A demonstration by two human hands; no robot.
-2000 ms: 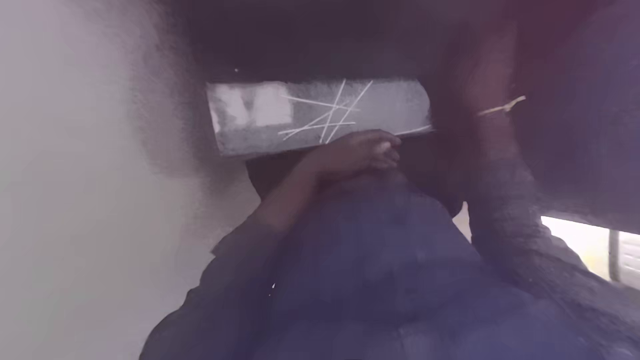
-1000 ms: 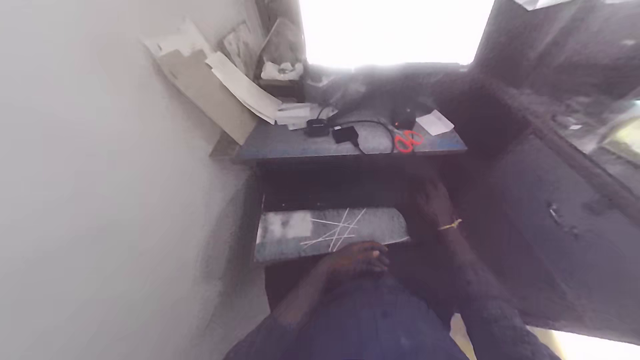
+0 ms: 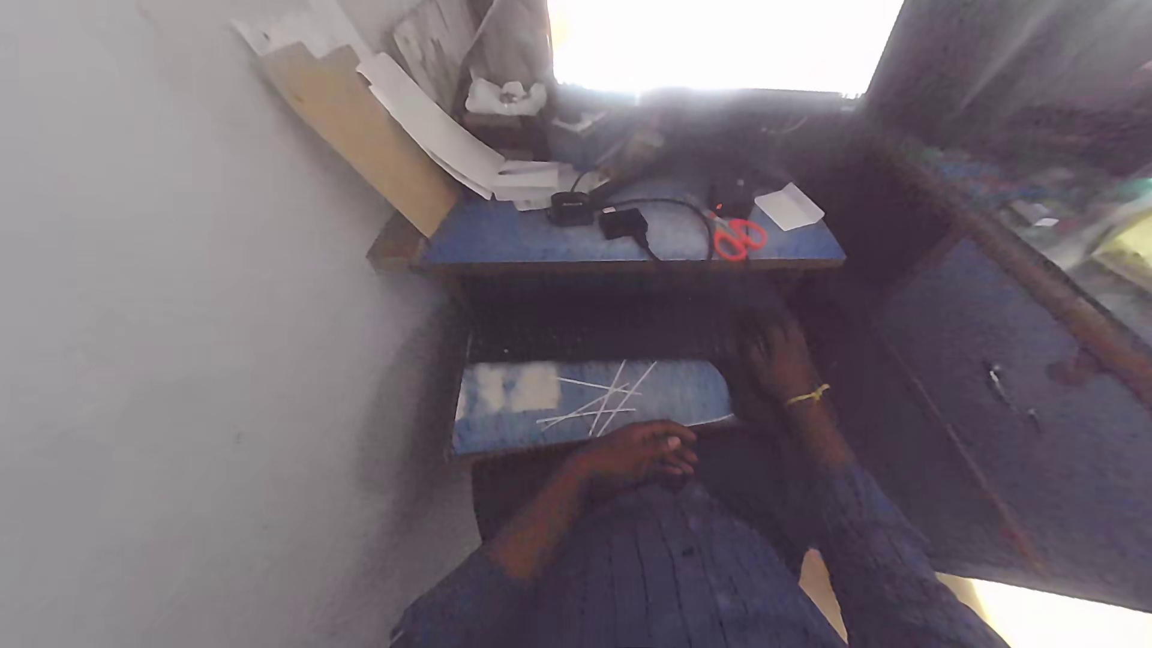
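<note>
My left hand (image 3: pixel 641 450) rests palm inward, fingers loosely curled, at the front edge of a blue pull-out tray (image 3: pixel 513 432), with nothing seen in its fingers. Several thin white sticks (image 3: pixel 601 405) lie crossed on the tray just beyond that hand. A pale patch (image 3: pixel 517 387) shows on the tray's left part. My right hand (image 3: pixel 776 351), with a yellow band at the wrist, reaches into the dark to the right of the tray; its fingers are dim, and whether they hold anything is hidden. A keyboard (image 3: pixel 558 342) lies faintly visible in shadow behind the tray.
Above is a blue desk shelf (image 3: pixel 540 243) with red-handled scissors (image 3: pixel 740 239), black cable connectors (image 3: pixel 623 223) and folded white paper (image 3: pixel 789 207). A bright screen (image 3: pixel 720 45) stands behind. Cardboard (image 3: pixel 360 135) leans on the left wall; a dark cabinet (image 3: pixel 1008 405) stands at right.
The view has tilted up strongly, bringing the shelf and bright screen into sight. My left hand stays by the tray's front edge, and the sticks lie crossed as before.
</note>
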